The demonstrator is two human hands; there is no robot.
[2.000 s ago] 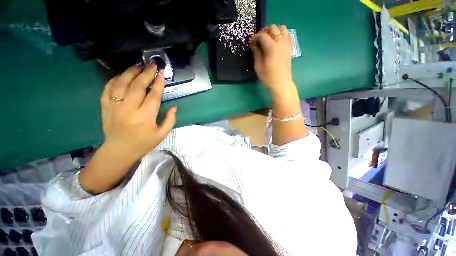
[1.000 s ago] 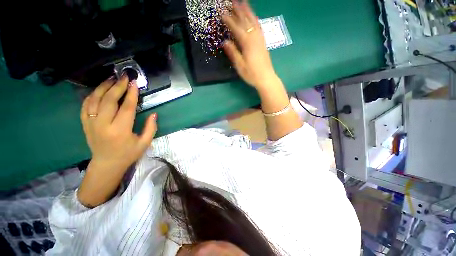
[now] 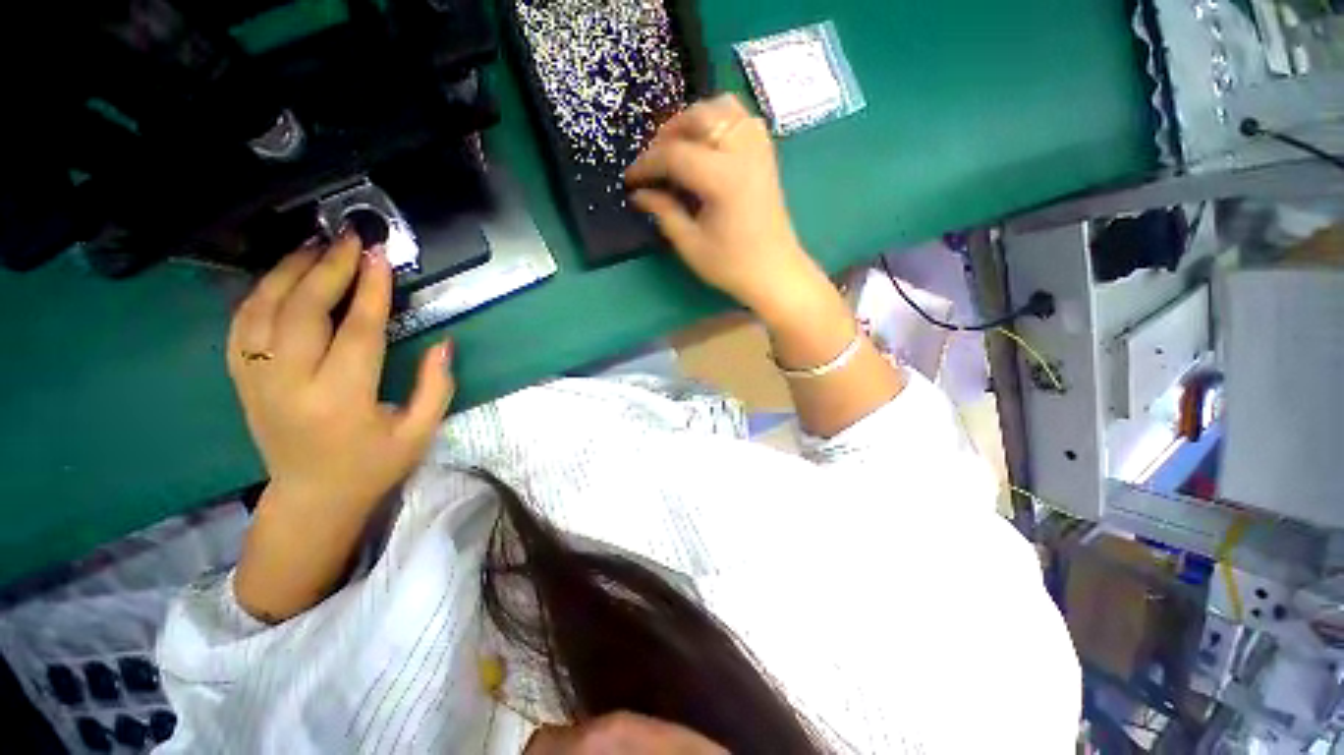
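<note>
A silvery module with a black round centre (image 3: 395, 248) sits in the black nest at the front of the toggle press (image 3: 192, 133). My left hand (image 3: 317, 354) rests with its fingertips on the module's near side, thumb apart. The black parts tray (image 3: 602, 233) holds a glittering heap of tiny metal pins (image 3: 597, 67). My right hand (image 3: 722, 199) is over the tray's right edge, fingers curled; whether a pin is between the fingertips cannot be told. A silver base plate (image 3: 509, 269) shows at the fixture's front.
A small clear plastic bag (image 3: 799, 78) lies on the green mat (image 3: 973, 118) right of the tray. A blister tray with black parts (image 3: 111, 686) is at the lower left, below the bench. Grey equipment (image 3: 1069, 398) with a black cable stands at the right.
My right hand has moved from beside the bag, over the heap, to the tray's nearer part, its fingers now curled. My left hand stays at the module. The view has shifted.
</note>
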